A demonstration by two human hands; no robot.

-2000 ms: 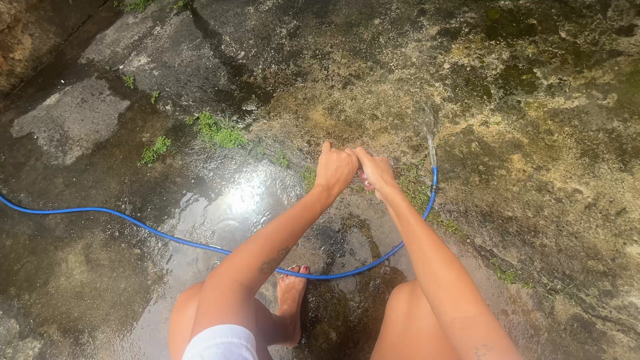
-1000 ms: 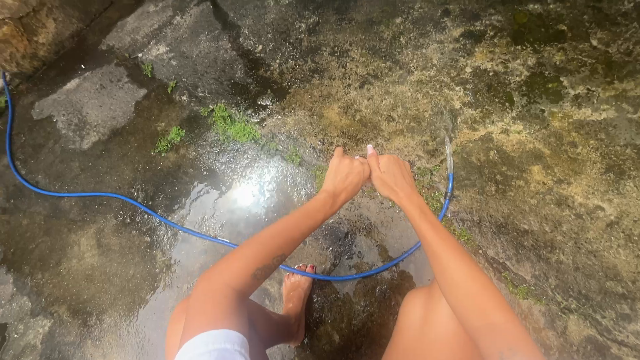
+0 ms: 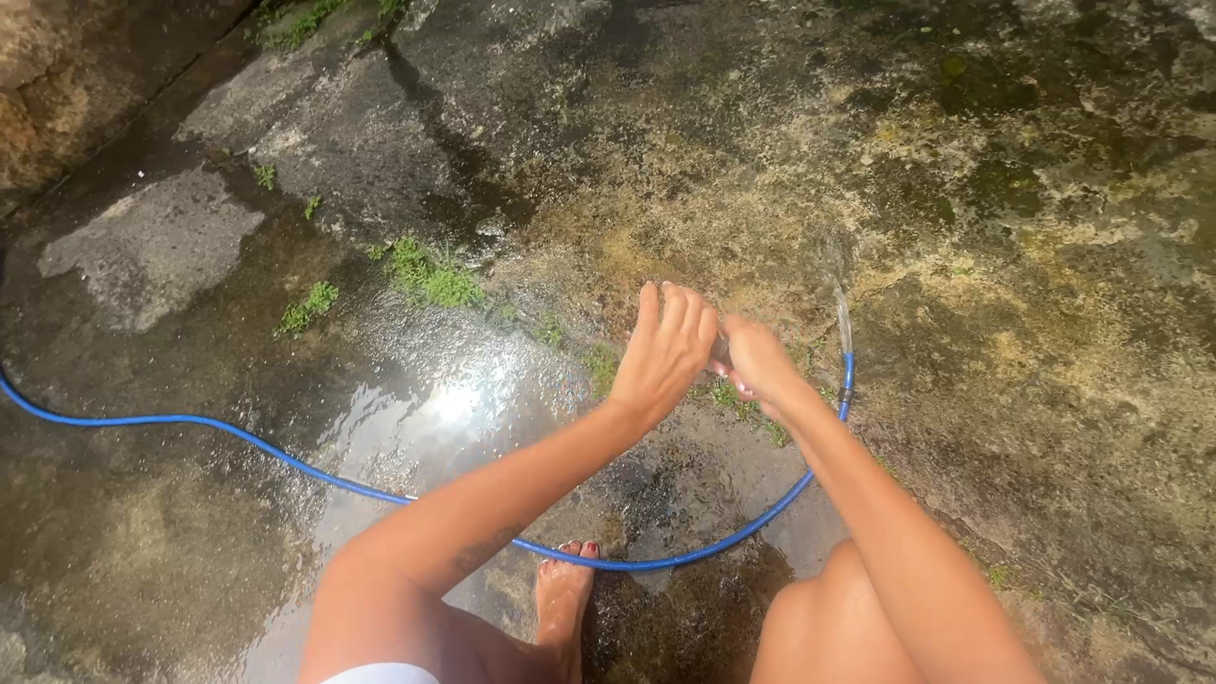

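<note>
My left hand (image 3: 668, 351) is at the middle of the view, its back up and its fingers stretched away from me. Close beside it, my right hand (image 3: 758, 366) has curled fingers, with fingertips showing underneath. A small greyish patch shows between the two hands; whether it is a held thing cannot be told. The palms are hidden. To the right of my hands, the end of a blue hose (image 3: 848, 372) lies on the ground, and water (image 3: 844, 318) runs out of it.
The hose curves across my bare foot (image 3: 562, 598) and on to the left. Wet, rough concrete (image 3: 1026, 380) spreads around, with green weeds (image 3: 437, 275) in a crack and a puddle reflecting the sun. A brown rock or wall (image 3: 66, 85) stands at the upper left.
The fingers of my left hand have straightened from a bent, closed pose. My right hand has turned, its thumb no longer pointing up. The hose end still lies on the ground with water running.
</note>
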